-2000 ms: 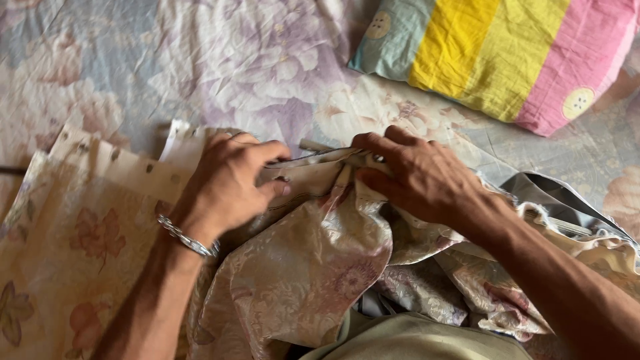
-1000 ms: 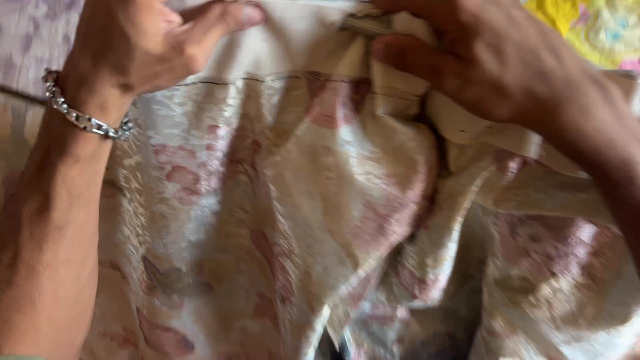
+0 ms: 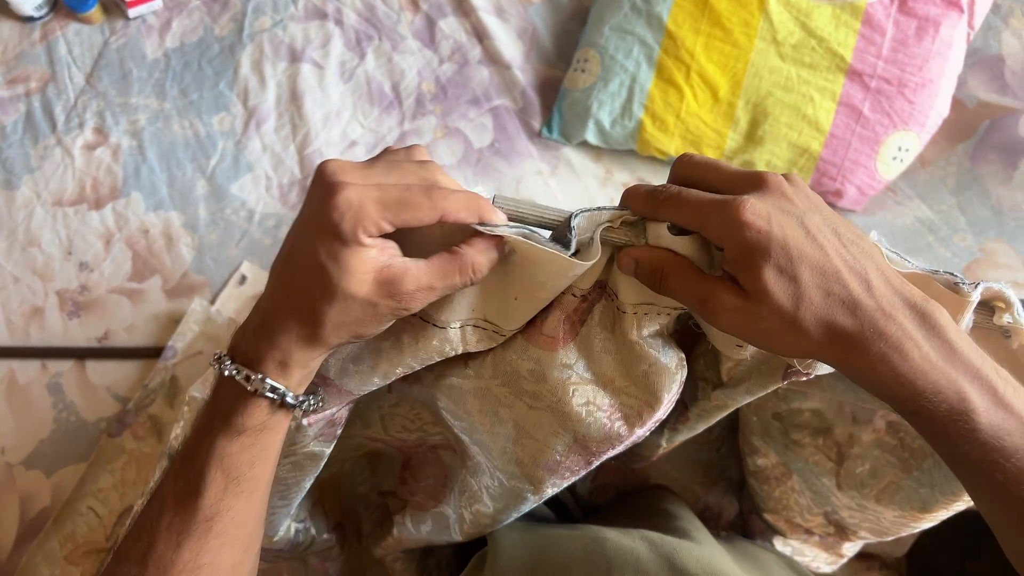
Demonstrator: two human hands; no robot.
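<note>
A floral satin-like curtain (image 3: 496, 416) hangs in folds from a cream heading band (image 3: 512, 280) with dark stitching. My left hand (image 3: 384, 240), with a metal chain bracelet on the wrist, pinches the band's top edge between thumb and index finger. Further right, my right hand (image 3: 744, 248) grips the bunched band, thumb in front and fingers behind. Between the two hands a ridged grey rod (image 3: 532, 212) shows behind the band's edge and passes into the folds by my right fingers. A dark-rimmed hole in the band sits beside my right index finger, partly hidden.
A striped cushion (image 3: 752, 80) lies beyond my right hand on the floral sheet (image 3: 384, 96). Small containers (image 3: 84, 8) and a red and white box (image 3: 140, 6) stand at the top left. A thin dark bar (image 3: 80, 352) lies at the left. More curtain is bunched at the right.
The view has pulled back from the close look of a second ago. The ridged rod now shows between my hands, and the band forms a raised fold beside my right fingers.
</note>
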